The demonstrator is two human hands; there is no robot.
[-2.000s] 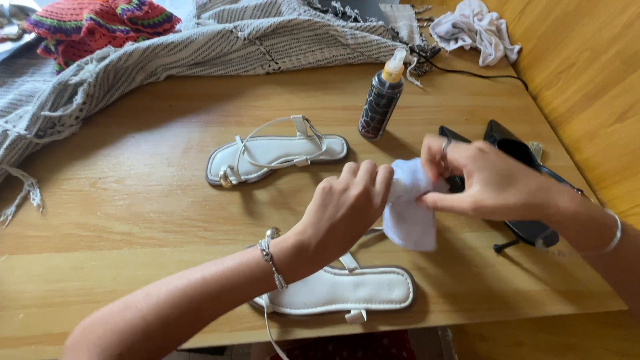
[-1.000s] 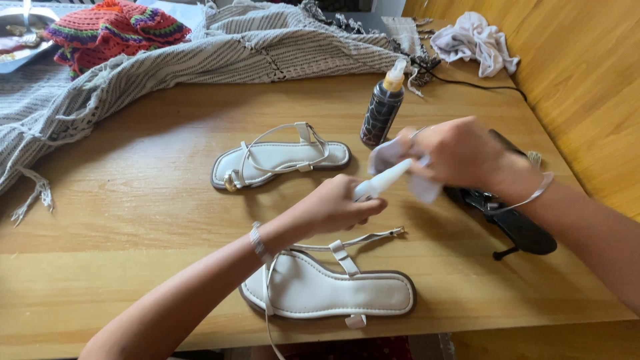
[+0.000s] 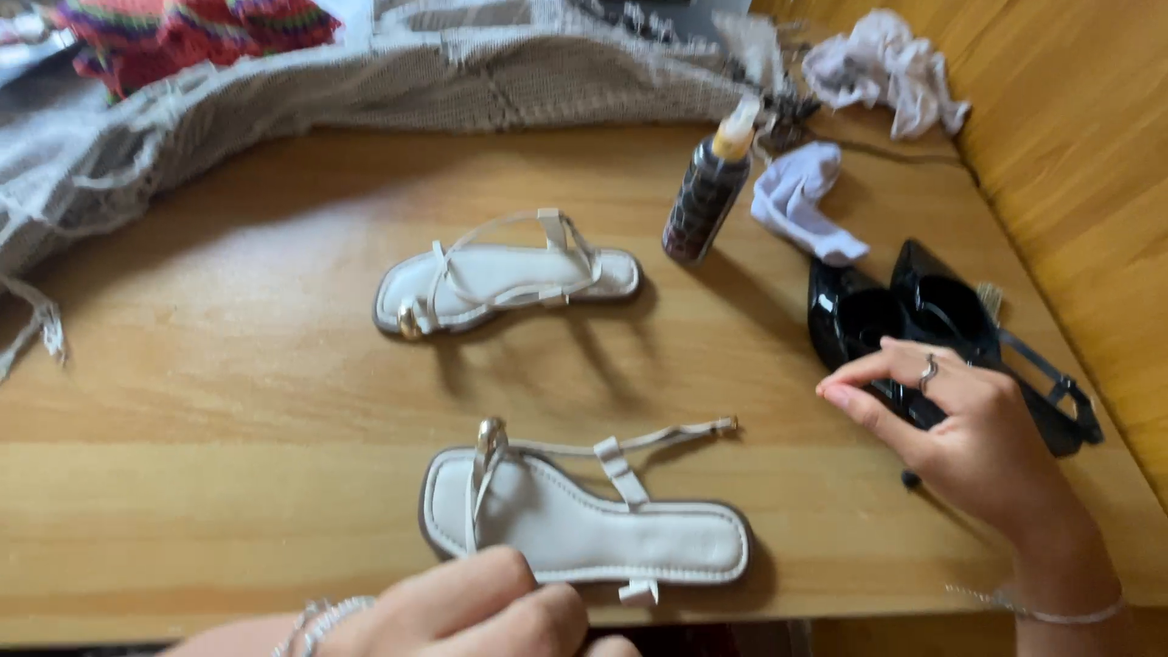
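My left hand (image 3: pixel 484 611) is at the bottom edge by the toe end of the nearer white sandal (image 3: pixel 630 543); its fingers are curled and partly out of frame, so whether it holds anything is hidden. My right hand (image 3: pixel 949 420) hovers over the black patent heeled shoes (image 3: pixel 858 310), thumb and forefinger near each other with nothing seen between them. The other white strappy sandal (image 3: pixel 520 274) lies farther back. A dark spray bottle (image 3: pixel 707 196) stands upright, and a crumpled white cloth (image 3: pixel 798 205) lies between it and the black shoes.
A striped fringed cloth (image 3: pixel 511 82) runs along the back of the wooden table (image 3: pixel 228 383). A red crocheted piece (image 3: pixel 201 36) lies at the back left, a pale crumpled cloth (image 3: pixel 881 73) at the back right. A wooden panel (image 3: pixel 1068 137) borders the right side.
The white cloth, in my hands earlier, now lies behind the black shoes. My hands have moved apart, the left down to the bottom edge. The white object in my left hand is no longer visible.
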